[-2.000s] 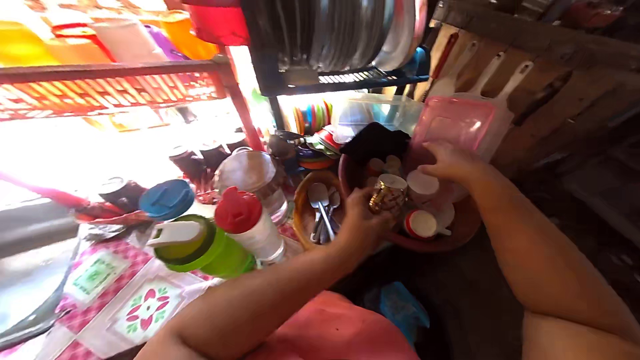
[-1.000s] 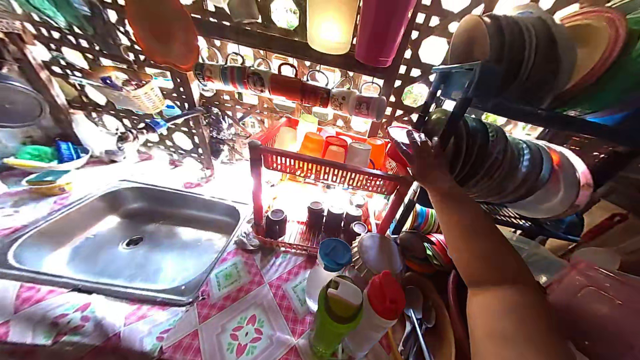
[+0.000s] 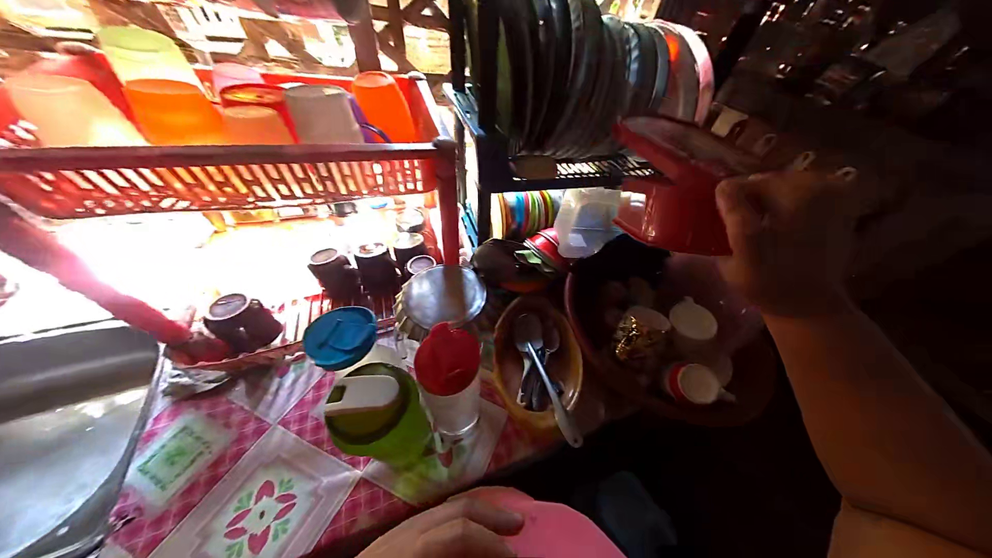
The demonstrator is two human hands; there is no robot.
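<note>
My right hand (image 3: pixel 787 240) is raised at the right, closed around a red plastic container (image 3: pixel 678 213). Below it stands a wide basin (image 3: pixel 585 341) of cups, among them a gold-patterned cup (image 3: pixel 642 333), a white cup (image 3: pixel 692 320) and a red-and-white mug (image 3: pixel 695 384). At the bottom edge my left hand (image 3: pixel 457 531) lies partly out of view against a smooth pink surface (image 3: pixel 562 531); whether it grips this cannot be told. Between the hands, an oval basket (image 3: pixel 508 387) holds metal spoons (image 3: pixel 531 333).
A green bottle (image 3: pixel 380 422), a red-lidded bottle (image 3: pixel 449 372) and a blue-lidded one (image 3: pixel 339 337) stand beside a glass jar (image 3: pixel 442 298). Behind are a red rack (image 3: pixel 310 167) of cups and a dark rack with upright plates (image 3: pixel 589 85). A metal sink (image 3: pixel 70 411) is at left.
One second ago a hand was up at the racks; now my right hand holds the red container above the basin. Two seconds ago both hands were among the basin's cups. The view has swung strongly.
</note>
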